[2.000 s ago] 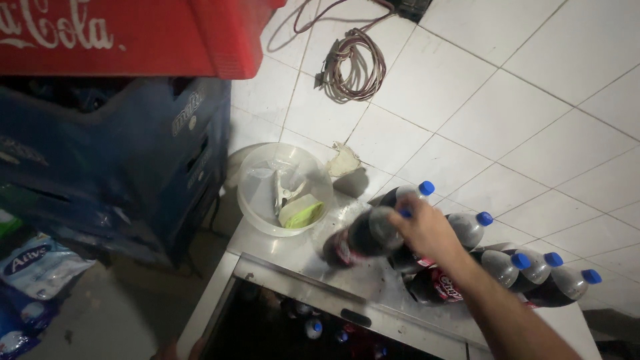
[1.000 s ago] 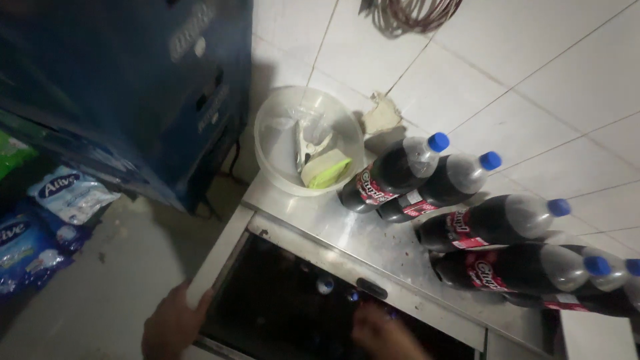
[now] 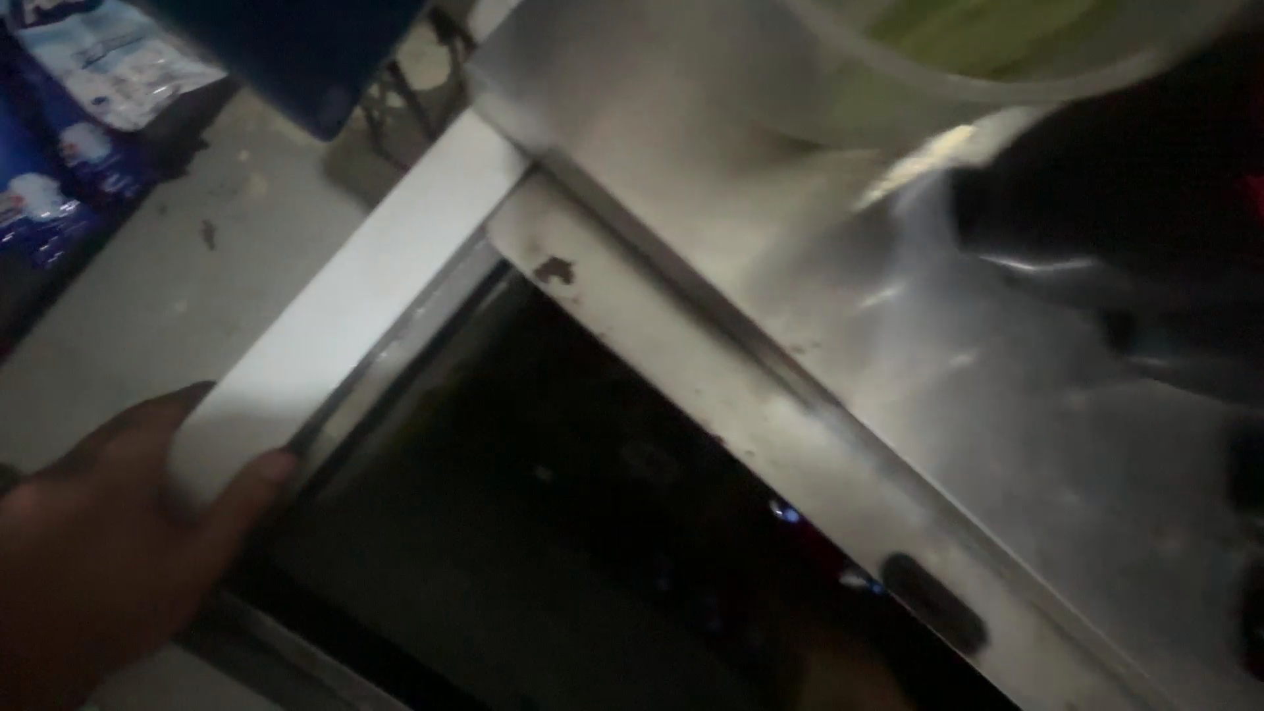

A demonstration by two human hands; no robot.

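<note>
My left hand [image 3: 148, 523] grips the pale side edge [image 3: 346, 296] of a metal chest cooler, thumb over the rim. The cooler's opening is dark, and a few blue bottle caps [image 3: 786, 512] show faintly inside. My right hand [image 3: 849, 662] is a dim, blurred shape low in the opening; its fingers and anything in them cannot be made out. On the metal top [image 3: 889, 326], dark soda bottles [image 3: 1106, 207] lie or stand at the right, cut off by the frame. A translucent plastic tub [image 3: 948, 89] with something green in it is at the top.
A dark blue crate corner [image 3: 326, 99] juts in at the upper left. Blue and white plastic packages [image 3: 109, 79] lie beyond the grey floor [image 3: 217, 257]. The cooler's rim [image 3: 691, 375] has a dark oval slot [image 3: 933, 602] and a rust spot.
My right hand held a soda bottle above the cooler top two seconds ago, then was in the opening without that bottle visible. The view has moved much closer to the cooler.
</note>
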